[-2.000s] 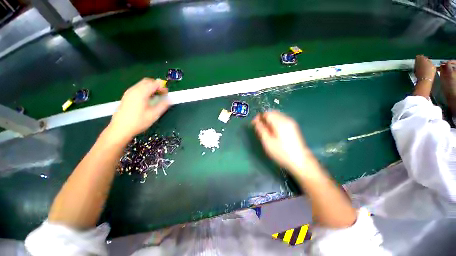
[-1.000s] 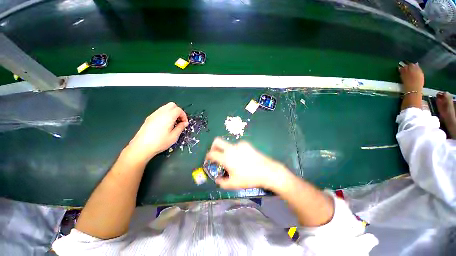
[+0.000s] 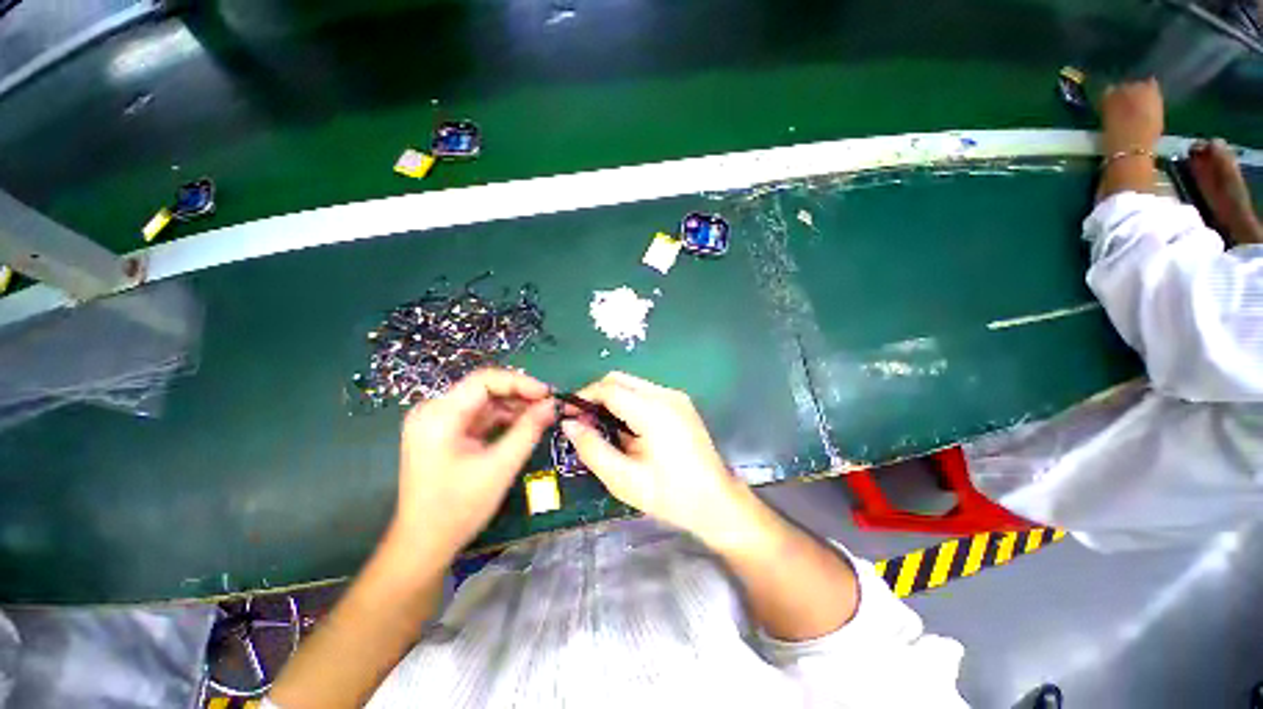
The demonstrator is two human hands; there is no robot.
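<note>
My left hand (image 3: pixel 478 436) and my right hand (image 3: pixel 644 443) meet near the bench's front edge. My left finger and thumb pinch something small and dark, too small to name. My right hand grips a slim black tool (image 3: pixel 593 411), its tip at my left fingertips. A watch housing (image 3: pixel 565 453) lies below my hands, mostly hidden by my right hand, with its yellow-edged battery (image 3: pixel 542 492) toward me. A second housing (image 3: pixel 705 234) lies open behind, its pale battery (image 3: pixel 661 252) at its left. A dark heap of small components (image 3: pixel 450 339) is beyond my left hand.
A small white heap (image 3: pixel 621 316) lies right of the dark one. A white rail (image 3: pixel 554 190) separates the bench from the belt, which carries spaced housings (image 3: pixel 456 139). Clear plastic (image 3: pixel 111 353) lies left, a pale stick (image 3: pixel 1039 317) right. Another person's sleeve (image 3: pixel 1170 291) is at right.
My left hand has left the dark heap and come to my right hand. The black tool now shows in my right hand. The housing near me stays at the front. Housings on the belt have shifted left.
</note>
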